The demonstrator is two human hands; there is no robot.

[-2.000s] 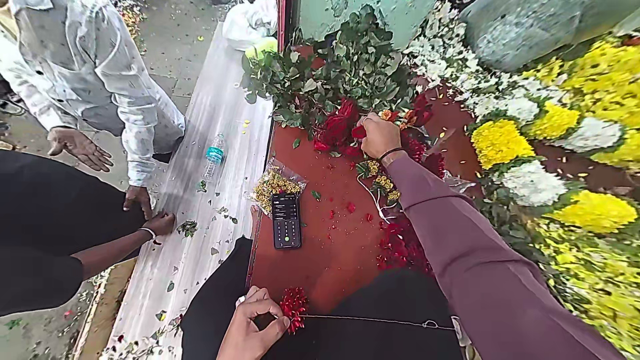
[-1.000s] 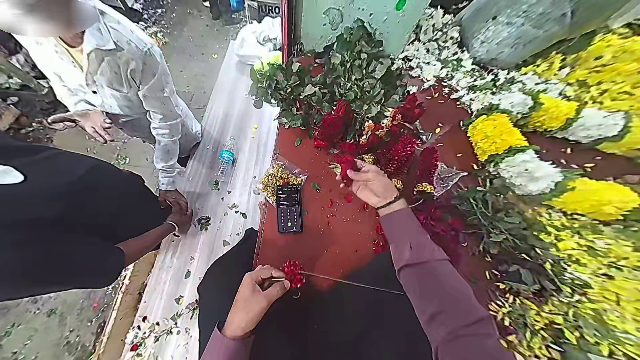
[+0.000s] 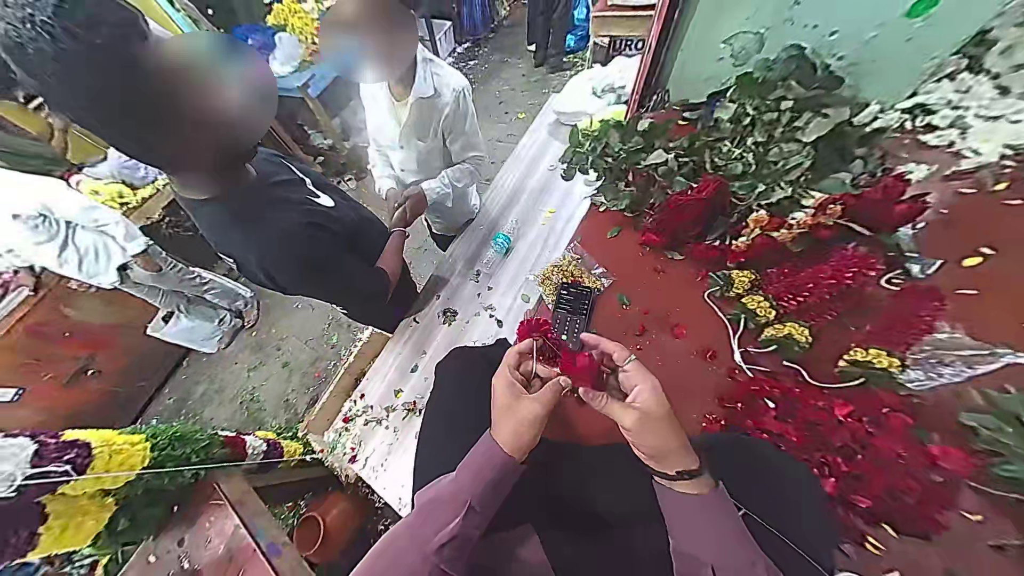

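My left hand (image 3: 524,400) pinches a small bunch of red flowers (image 3: 538,330) with a thread by its fingertips. Close beside it, my right hand (image 3: 644,408) holds a red rose bloom (image 3: 581,368) against that bunch. Just beyond the fingers lies a mobile phone (image 3: 573,310), its lower end partly hidden. Under the phone's far edge is a plastic bag of small yellow flowers (image 3: 564,276). White thread runs from near my right wrist across my dark-clothed lap. Loose red petals (image 3: 848,448) are heaped to the right of my right hand.
Leafy rose stems (image 3: 736,128) and red roses (image 3: 688,212) cover the red table's far side. Small yellow flower clusters (image 3: 784,334) with white string lie at right. A water bottle (image 3: 500,242) lies on the white board (image 3: 448,352). Two people stand beyond it; another is at far left.
My right hand has come from the rose pile to my left hand, bringing a red bloom with it. The view has swung left. The white-shirted person's hands are now together.
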